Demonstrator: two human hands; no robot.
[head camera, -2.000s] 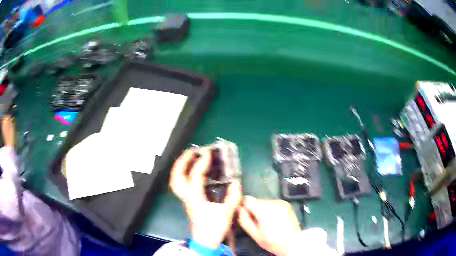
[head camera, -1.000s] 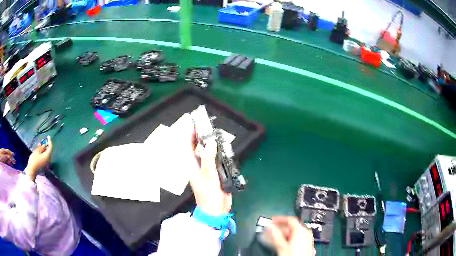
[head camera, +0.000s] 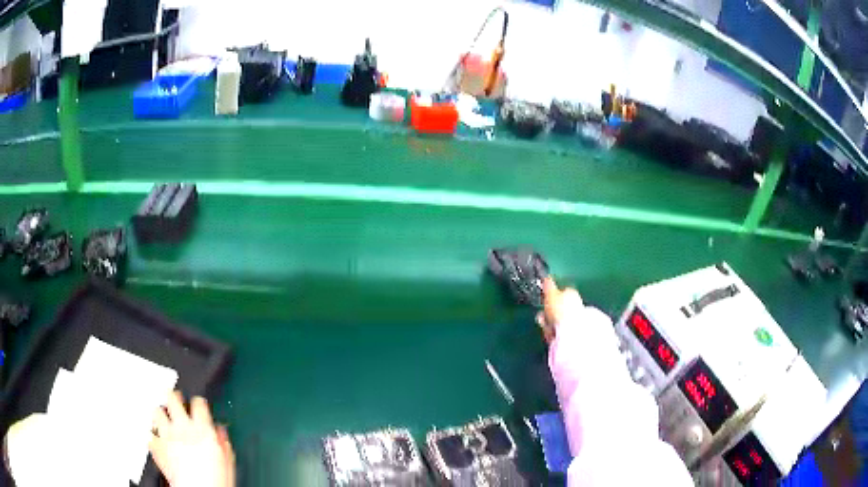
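Observation:
My right hand reaches forward and grips a camo trail camera at its near right side, over the back of the green bench. My left hand is at the right edge of the black tray, fingers apart and empty, beside the white paper sheets; whether it touches them I cannot tell. Two opened trail cameras, a left one and a right one, lie at the bottom edge, their lower halves cut off. A blue card lies beside my right sleeve.
White power supplies with red digits stand at right. A dark slim stick lies left of my right sleeve. A black ridged block and several dark camera units are at left. A green-edged rail crosses behind.
The view has swung right. My left hand no longer holds the opened camera and is lower at the tray. My right hand has moved from the front forward onto a camera.

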